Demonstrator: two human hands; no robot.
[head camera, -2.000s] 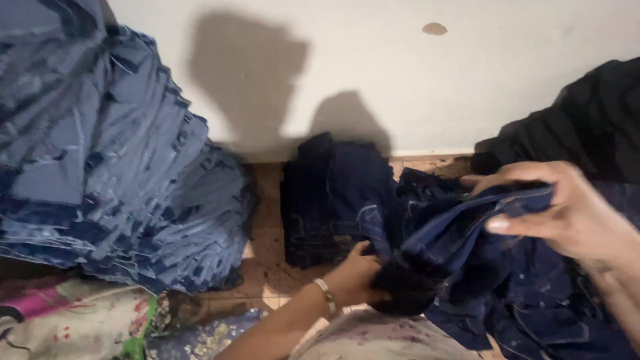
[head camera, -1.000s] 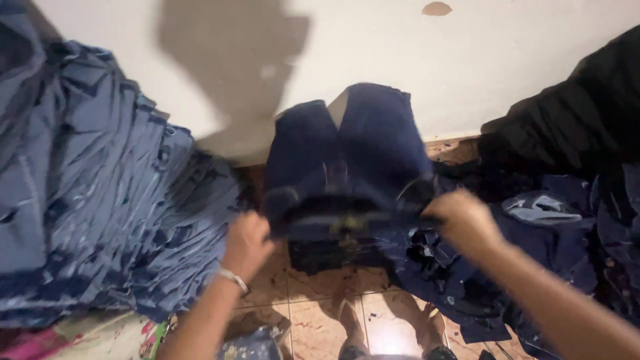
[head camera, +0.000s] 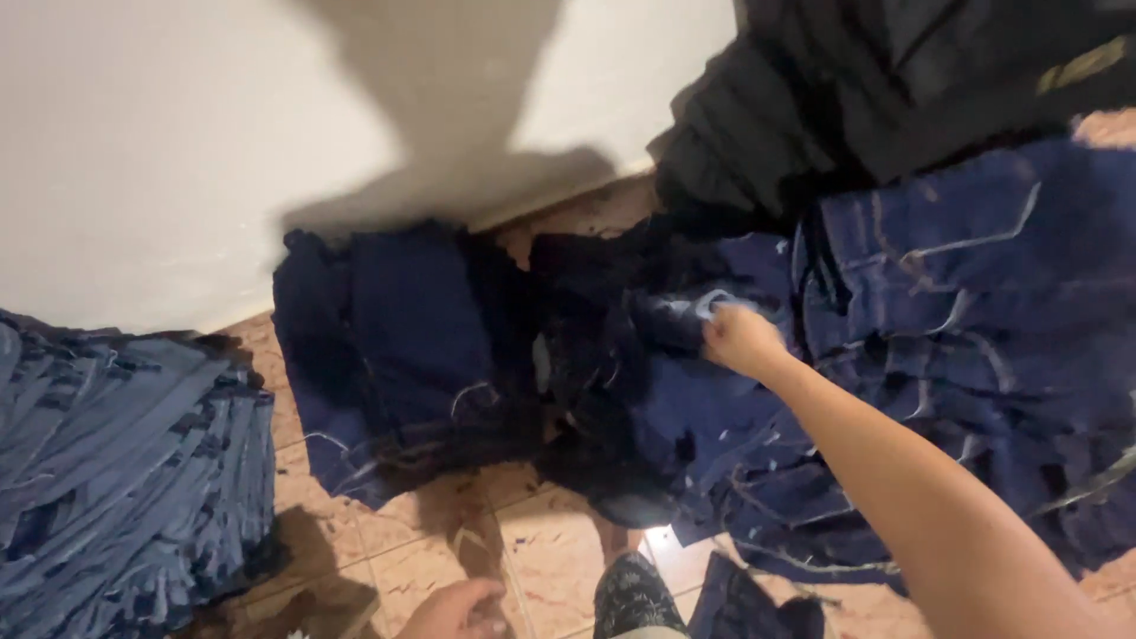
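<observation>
My right hand is closed on a piece of dark blue denim, its lighter inner side showing, over the spread heap of dark denim at the right. Low in the view, over the floor, is my left hand, with loosely curled fingers and nothing seen in it. A stack of folded dark blue denim garments lies between the wall and my left hand, touching neither hand. Loose pale threads hang on the heap.
A tall pile of lighter blue denim stands at the left. Black cloth is heaped at the upper right against the white wall. My feet are on the tiled floor, where dark scraps lie; another denim piece is beside my knee.
A second ago both hands held a denim garment over the middle stack; now it is out of both hands. My right hand has moved onto the right heap and grips another piece. The view has turned right.
</observation>
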